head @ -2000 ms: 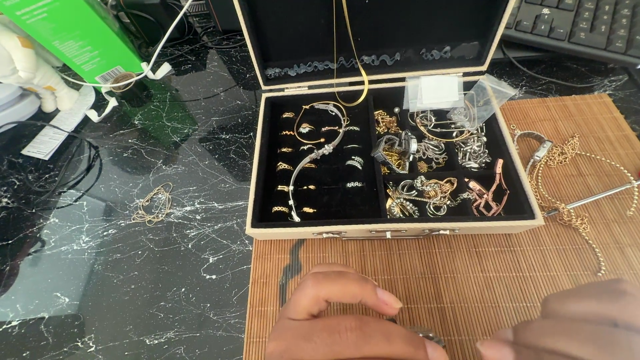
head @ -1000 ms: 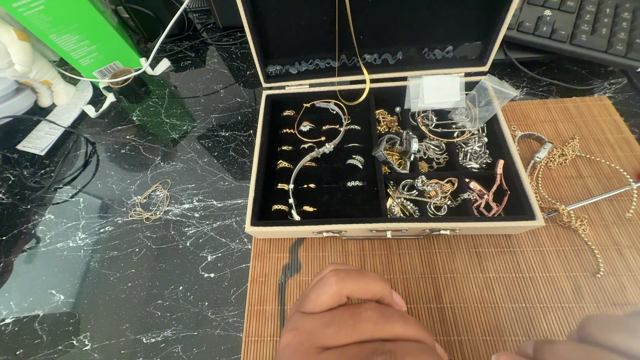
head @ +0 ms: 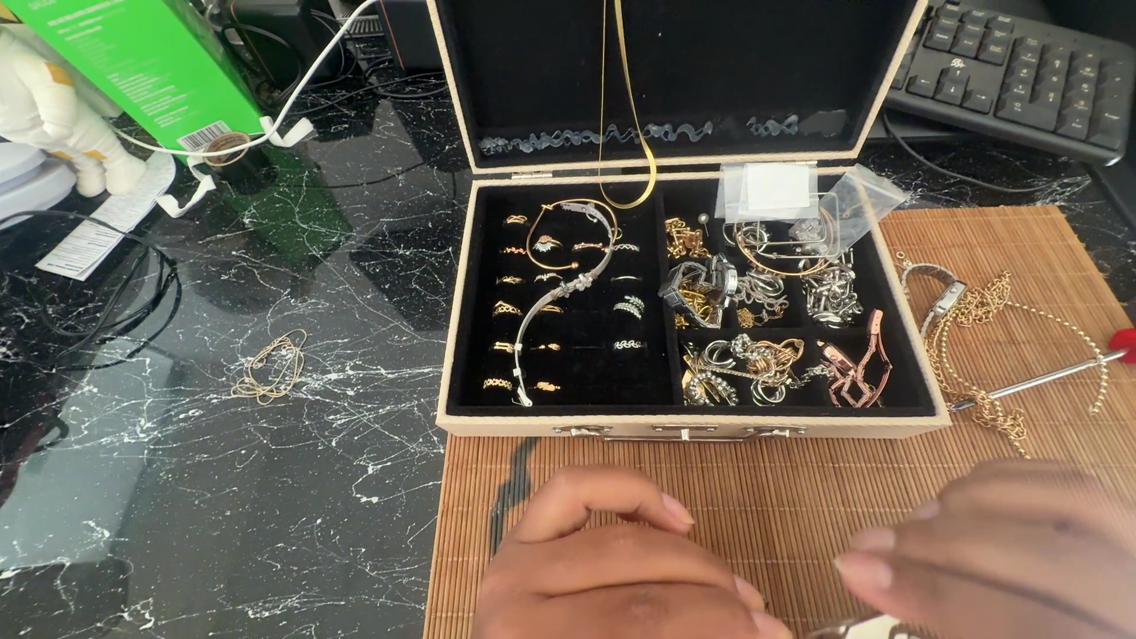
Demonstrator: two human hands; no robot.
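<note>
My left hand (head: pixel 621 559) is curled low on the bamboo mat, in front of the jewelry box (head: pixel 701 428); whatever its fingers may hold is hidden. To its right, my right hand (head: pixel 994 541) is blurred, its fingertips just above a shiny metal piece (head: pixel 865 628) cut off by the bottom edge. The box stands open. Its left side holds rows of rings (head: pixel 628 307) with a silver bracelet (head: pixel 541 306) lying over them. Chains (head: pixel 832 288), a wristwatch (head: pixel 701 288) and a rose-gold bracelet (head: pixel 856 368) fill compartments on the right. A gold necklace (head: pixel 650 169) hangs from the lid.
Right of the box, a small watch (head: pixel 948 297), gold chains (head: pixel 981 302) and a screwdriver (head: pixel 1047 377) lie on the bamboo mat (head: pixel 745 470). A tangled thin chain (head: pixel 271 368) rests on the black marbled table. A keyboard (head: pixel 1021 80), green box (head: pixel 169 80) and white cable (head: pixel 328 53) are behind.
My right hand has come further into view and is raised beside the left. A shiny metal piece shows under its fingertips. The jewelry box and its contents have not moved.
</note>
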